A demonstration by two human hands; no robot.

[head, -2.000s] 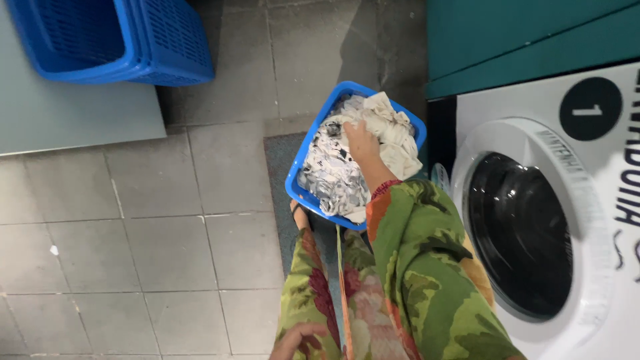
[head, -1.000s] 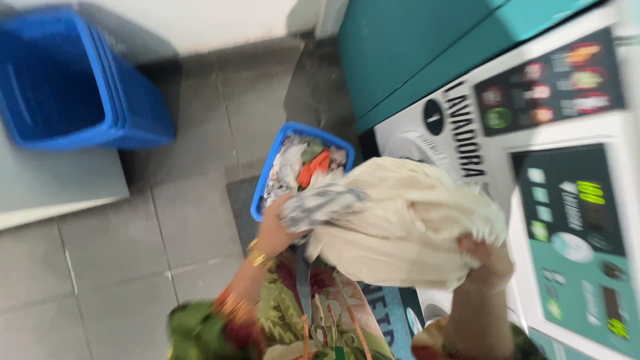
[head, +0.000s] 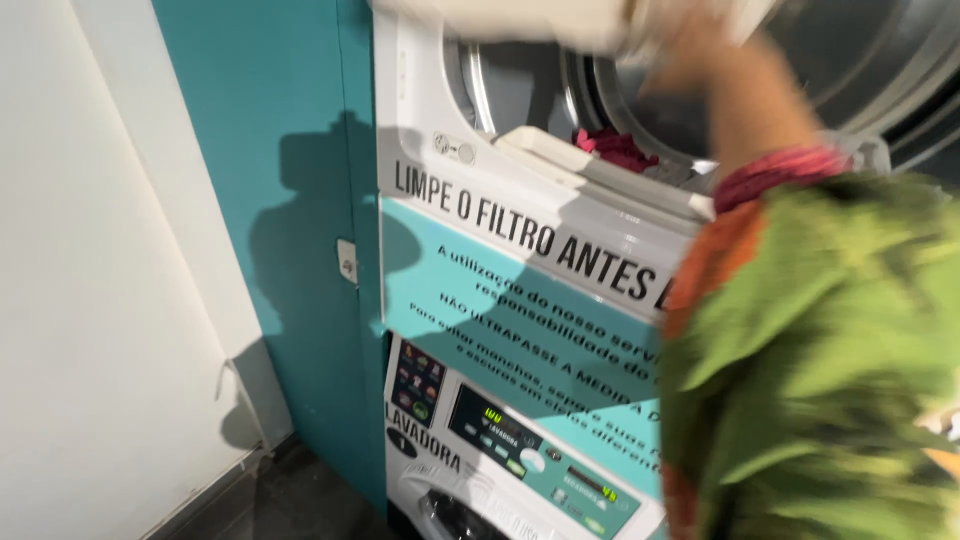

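Note:
My right hand (head: 694,52), blurred by motion, is raised at the top right in front of the open drum of a stacked dryer. It grips a pale cream cloth (head: 517,19) that stretches across the top edge of the view and is partly cut off. A crumpled dark pink cloth (head: 619,148) lies just inside the dryer's lower rim (head: 600,172), below the cream cloth. Grey fabric beside it is partly hidden by my wrist. My green patterned sleeve covers the right side. My left hand is out of view.
Below the dryer are a turquoise printed panel (head: 525,300), a lit control panel (head: 547,465) and the top of a washer door (head: 457,514). A teal panel (head: 300,225) and a white wall (head: 112,262) stand at the left, above dark floor tiles (head: 315,495).
The view has swung up from the basket and floor to the open dryer. The cream cloth, held in both hands a second ago, is now at the dryer opening with my right hand.

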